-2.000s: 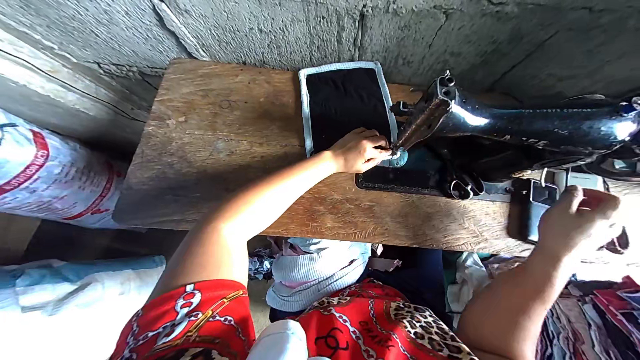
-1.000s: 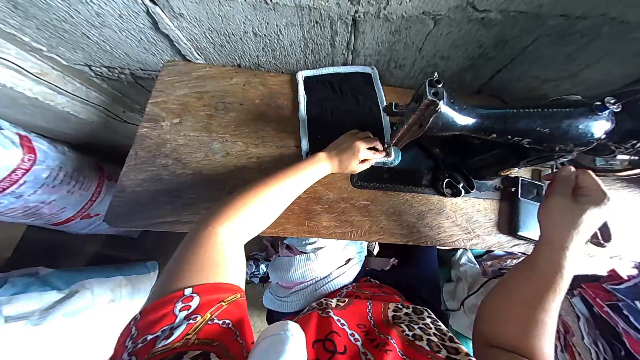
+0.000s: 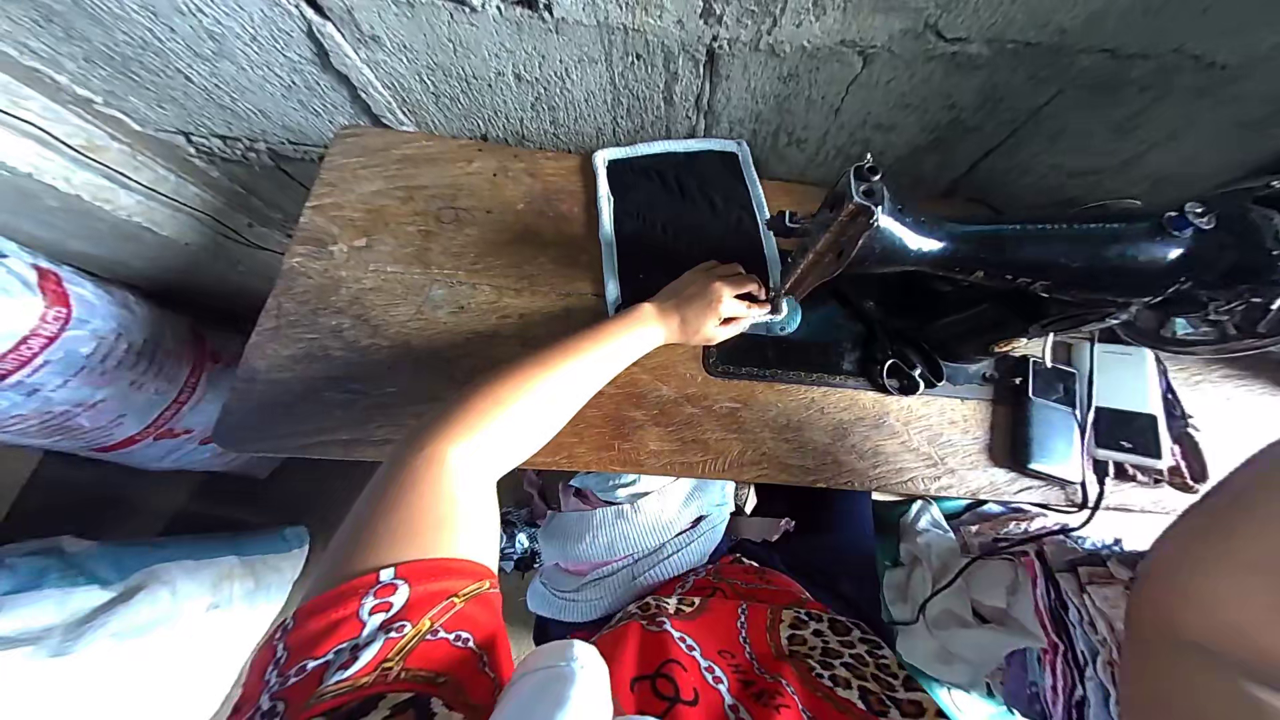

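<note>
My left hand [image 3: 712, 305] is at the needle end of a black sewing machine [image 3: 1030, 250], its fingertips pinched together at the near corner of a black fabric piece [image 3: 680, 215] with a white bound edge. What exactly the fingertips grip there is too small to tell. The fabric lies flat on the wooden table [image 3: 450, 290], its right edge beside the presser foot area. Only my right forearm [image 3: 1210, 600] shows, at the lower right edge; the hand is outside the view. Scissors [image 3: 905, 375] rest on the machine bed.
A dark phone-like device [image 3: 1050, 420] and a white power bank [image 3: 1128, 405] with a cable lie at the table's right. Cloth scraps [image 3: 970, 590] are piled below. A printed sack [image 3: 110, 370] stands left of the table, and a concrete wall [image 3: 560, 70] runs behind it.
My right hand, raised over the devices at the right in the earlier frames, has left the view. My left hand stays at the fabric's corner by the needle.
</note>
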